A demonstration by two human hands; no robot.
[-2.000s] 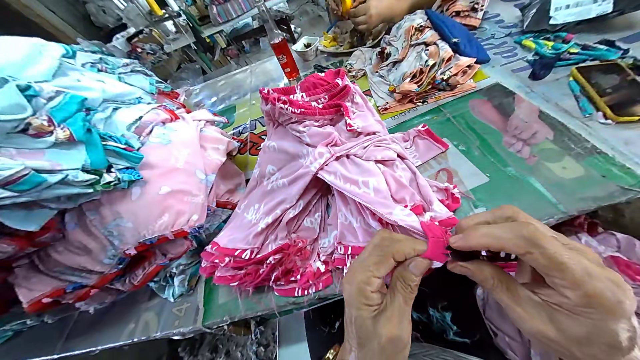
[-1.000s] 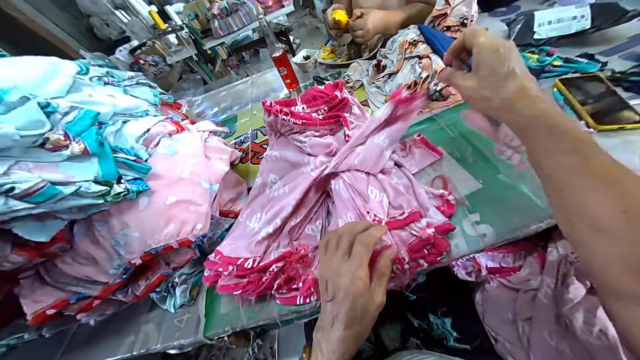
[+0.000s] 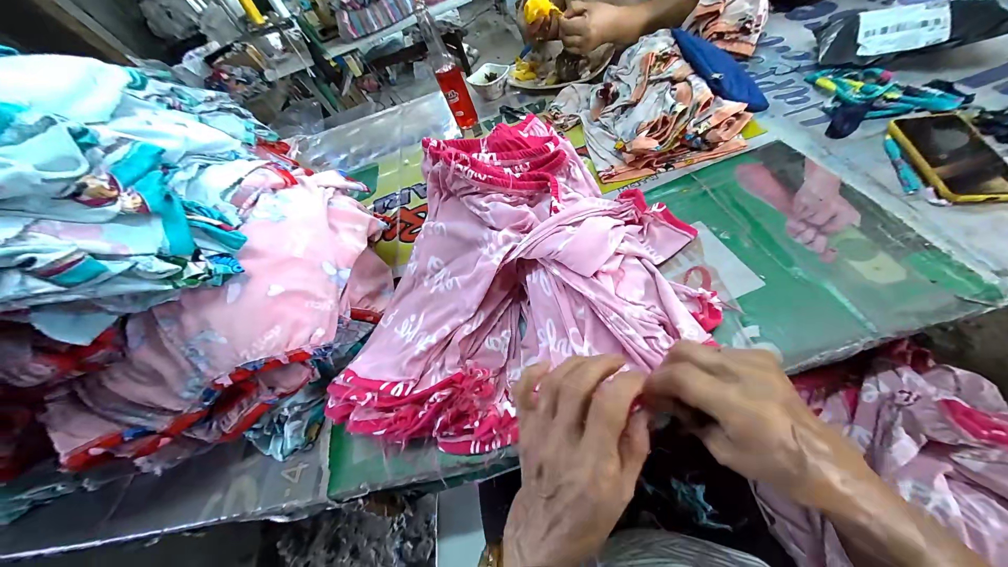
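A stack of pink printed garments with magenta trim (image 3: 472,260) lies on the green covered tabletop (image 3: 795,228). At its near right edge my left hand (image 3: 579,441) grips the magenta hem, fingers curled over the cloth. Touching it from the right, my right hand (image 3: 724,409) pinches the same hem, its fingertips partly hidden. More pink cloth with magenta trim (image 3: 921,433) hangs or lies below the table edge at the lower right.
Heaped light-blue garments (image 3: 94,197) and pink red-trimmed ones (image 3: 268,283) fill the left. Beyond stand a glass bottle of red liquid (image 3: 457,90) and folded orange-patterned cloth (image 3: 661,110). A yellow-cased phone (image 3: 953,157) lies right. Another person's hands (image 3: 587,24) are over a plate (image 3: 559,75).
My right hand has come down from the raised position over the table's far side, where it was a second ago, to the near hem beside my left hand. My left hand's fingers have curled onto the cloth.
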